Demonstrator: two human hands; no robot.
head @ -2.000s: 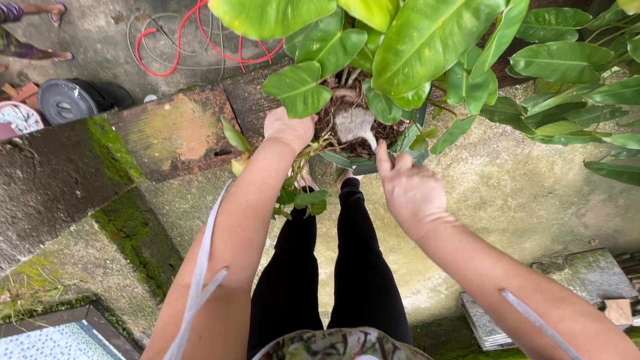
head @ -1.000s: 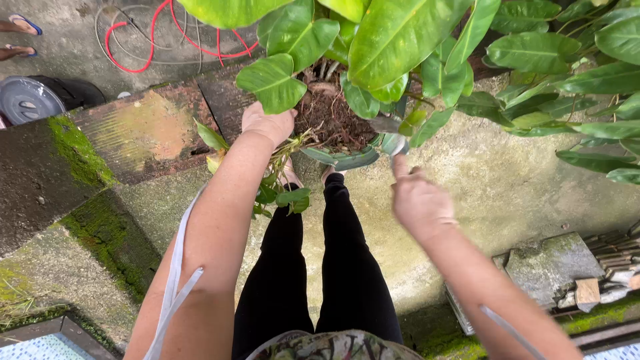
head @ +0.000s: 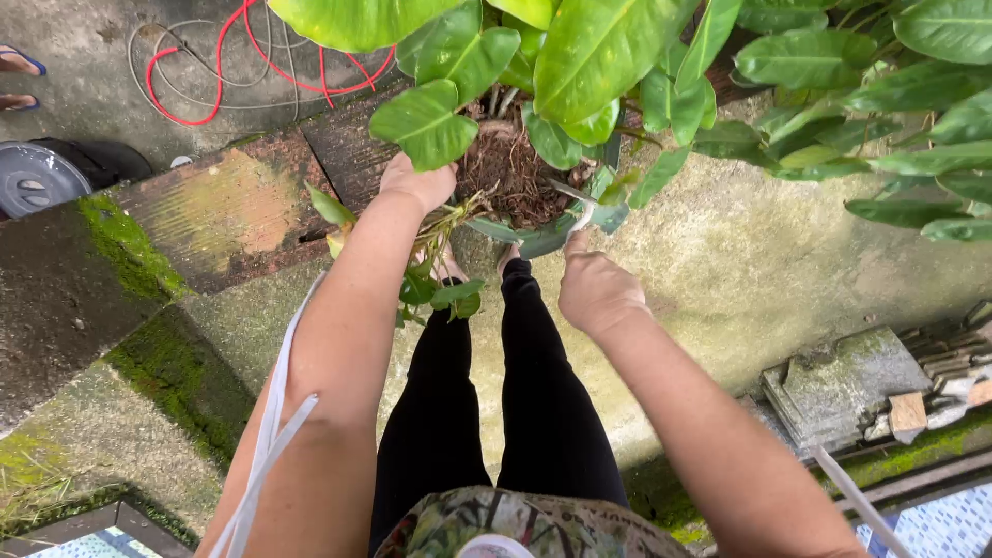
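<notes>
A leafy green plant (head: 612, 62) grows in a round green pot (head: 535, 237) filled with fibrous brown soil and roots (head: 508, 174). My left hand (head: 421, 184) is at the pot's left side, under a broad leaf; its fingertips are partly hidden, so what it grips is unclear. Trailing stems with small leaves (head: 457, 294) hang beside it. My right hand (head: 601, 287) is closed on a hand trowel (head: 583, 213) with a pale neck, its blade at the soil's right edge by the rim.
Mossy stone slabs (head: 217, 201) lie at left, below a red hose (head: 219, 70) on the concrete. A lidded grey bucket (head: 39, 178) and another person's feet (head: 19, 77) are at the far left. Stacked tiles (head: 852, 380) sit at lower right; more foliage (head: 922, 116) fills the upper right.
The trowel was over the middle of the soil two seconds ago, then outside the right rim a second ago. Now its blade is back at the soil's right edge. My left hand stays at the pot's left side.
</notes>
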